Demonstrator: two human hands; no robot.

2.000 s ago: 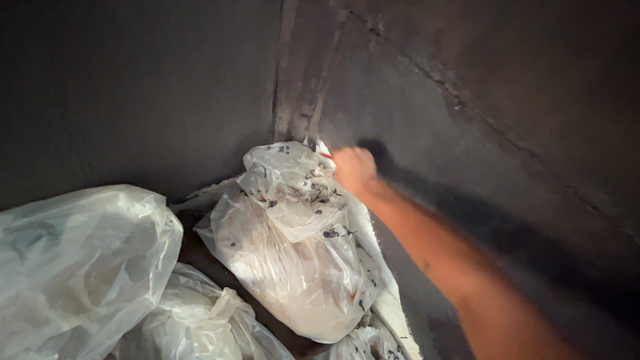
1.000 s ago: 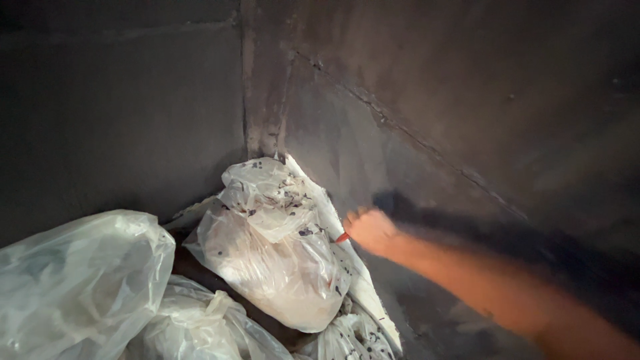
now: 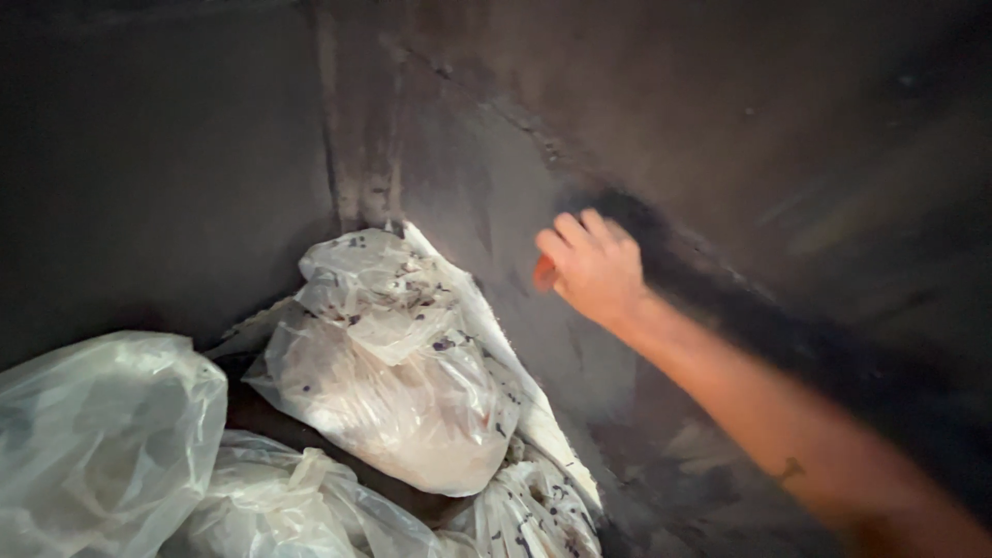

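Note:
My right hand (image 3: 593,263) is raised at the right of centre, in front of the dark wall, its fingers curled around a small red object (image 3: 544,273) whose kind I cannot tell. To its left and lower lies a full clear plastic bag (image 3: 403,387), with dark specks over its crumpled top. A white sheet-like piece (image 3: 504,341) stands on edge between this bag and the right wall; my hand is apart from both. My left hand is not in view.
More translucent plastic bags fill the lower left: a large one (image 3: 108,442), a knotted one (image 3: 287,504) and a dark-specked one (image 3: 539,511). Dark walls (image 3: 170,178) meet in a corner behind the bags, and a rough seam (image 3: 527,128) runs slantwise along the right wall.
My right hand has moved away from the bag's top, along the white piece's edge, and off to the right. The bags look unmoved.

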